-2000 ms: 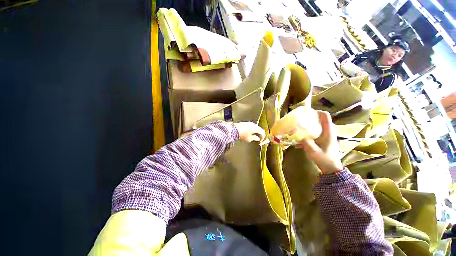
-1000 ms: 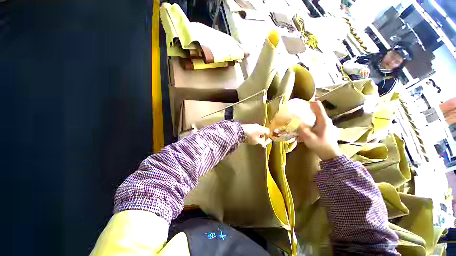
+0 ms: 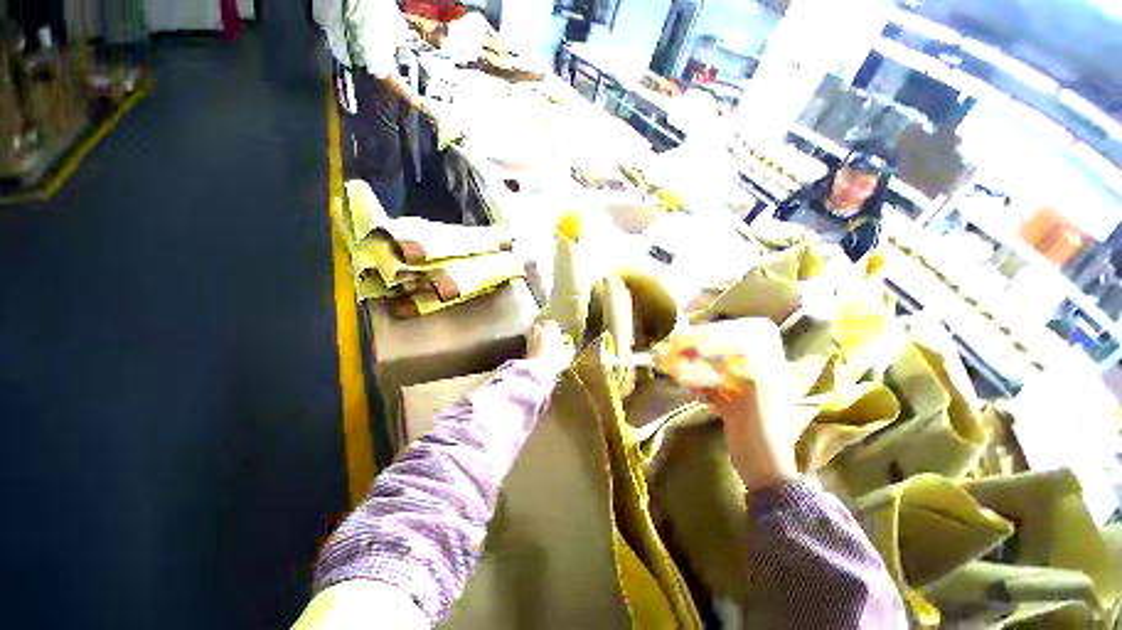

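A bag body (image 3: 560, 492), grey-beige outside and yellow inside, stands in front of me with its narrow opening running away from me. My left hand (image 3: 550, 345) is closed at the far end of its top edge; the fingertips are small and blurred. My right hand (image 3: 748, 369) is shut on a squeeze bottle (image 3: 695, 367) with amber stains, right of the opening. The pale thin nozzle points left toward the yellowish rim, close to it; I cannot tell if it touches. The hand covers most of the bottle.
More bag bodies (image 3: 941, 529) crowd the right side. Yellow panels with brown bands (image 3: 431, 265) lie on a carton (image 3: 449, 330) at left. A long white table (image 3: 529, 135) runs ahead. One person (image 3: 849, 203) is beyond the bags, another (image 3: 375, 74) beside the table. A yellow-lined dark aisle is left.
The view has tilted up and shows more of the table and aisle. My left hand has moved to the bag's far end. The bottle has turned so its nozzle shows, apart from my left hand.
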